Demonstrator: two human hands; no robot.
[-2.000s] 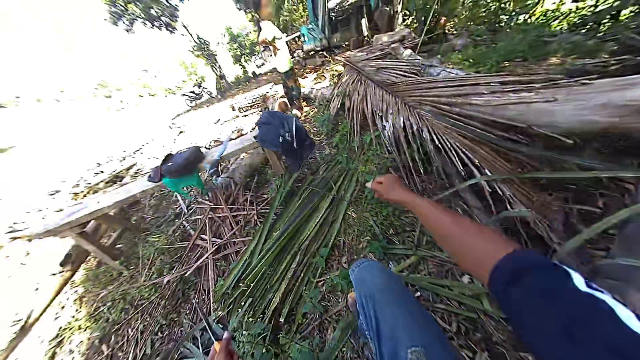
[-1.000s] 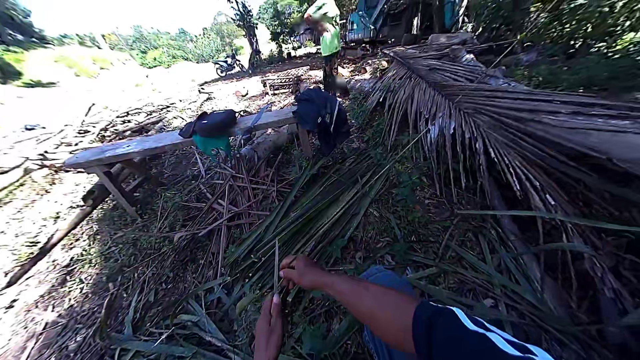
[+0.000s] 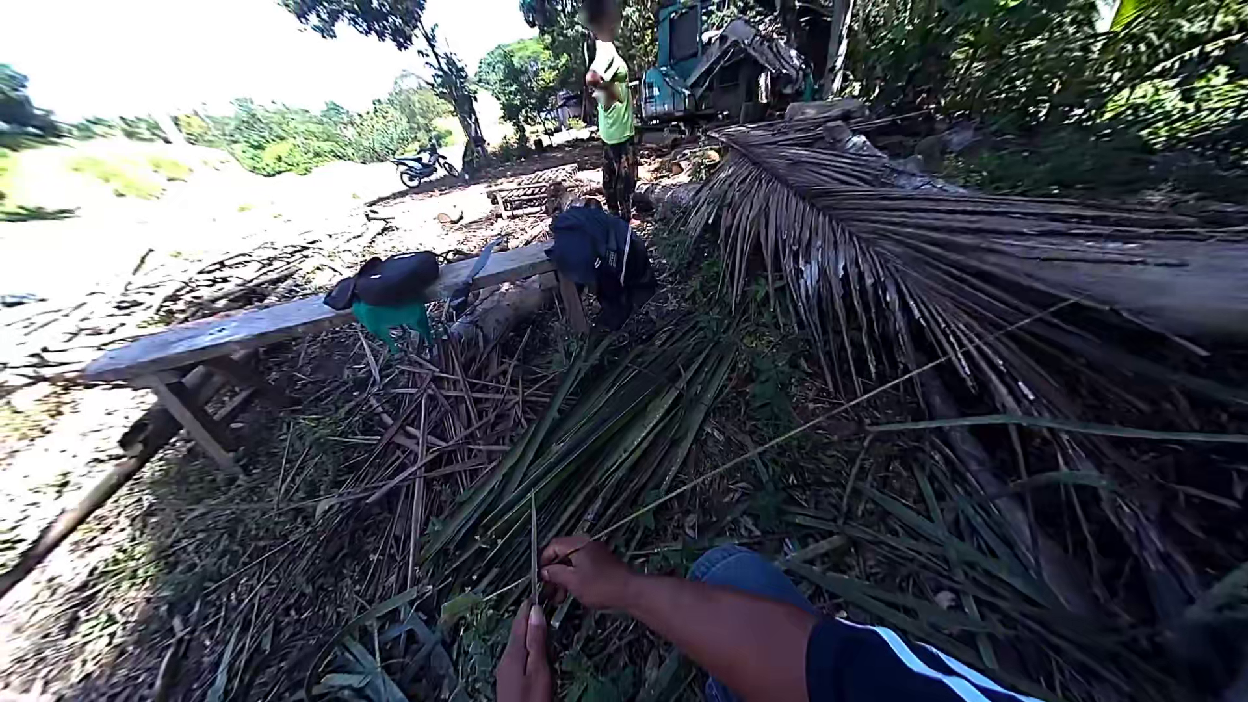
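Note:
My left hand [image 3: 525, 658] is low in the view, closed around the lower end of a thin knife blade or similar narrow tool [image 3: 533, 551] that points upward; its handle is hidden. Against it, my right hand [image 3: 585, 573] pinches a long, thin palm leaf rib [image 3: 829, 414], which runs up to the right from the fingers. Beyond both hands lies a pile of green palm leaflets [image 3: 614, 429] on the ground. Brown dry leaf strips [image 3: 444, 419] are heaped to its left.
A wooden bench [image 3: 224, 336] holds a black bag [image 3: 398, 278], green cloth [image 3: 390, 320] and dark clothing [image 3: 600, 253]. A large dry palm frond [image 3: 858, 234] lies at right beside a log [image 3: 1150, 283]. Farther back are a standing person [image 3: 614, 112] and a motorcycle [image 3: 424, 166].
My right hand was stretched out over the ground two seconds ago; it has come back beside my left hand. The view has shifted. The long rib now shows clearly from my right hand.

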